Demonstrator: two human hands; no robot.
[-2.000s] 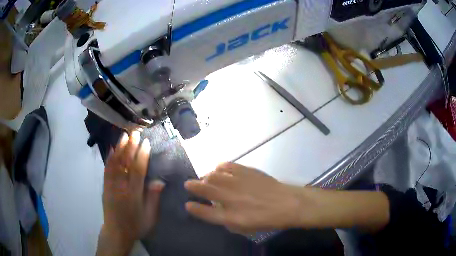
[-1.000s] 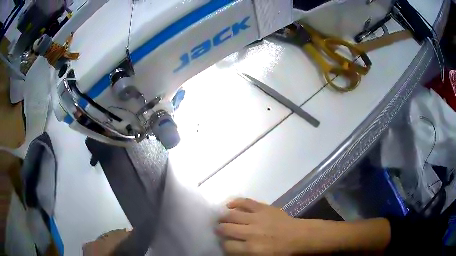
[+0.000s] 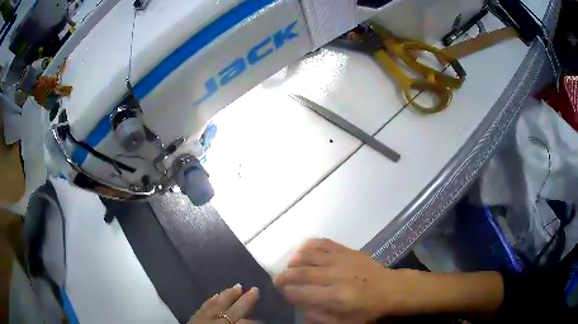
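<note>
The dark grey fabric piece (image 3: 196, 247) runs as a long flat strip from the needle area of the white sewing machine (image 3: 184, 69) to the bottom edge. A fold or seam line runs along it. My left hand (image 3: 231, 309) is at the bottom, cut off by the picture's edge, with fingertips resting on the fabric and a ring on one finger. My right hand (image 3: 336, 281) lies at the fabric's right edge, fingers bent together; its fingertips touch the fabric edge, but a grip is not clear. The grey cylinder (image 3: 195, 182) hides part of the needle area.
A slim grey pointed tool (image 3: 348, 128) lies on the bed. Yellow-handled shears (image 3: 421, 73) and a brown-yellow strip (image 3: 488, 47) lie further back right. A measuring tape (image 3: 443, 193) follows the table edge. Grey curved cloth (image 3: 44, 253) is at left, a white bag (image 3: 523, 171) at right.
The view has shifted. My left hand has moved from beside the needle down to the bottom edge. My right hand has moved down and right. The fabric, raised and blurred a second ago, now lies flatter.
</note>
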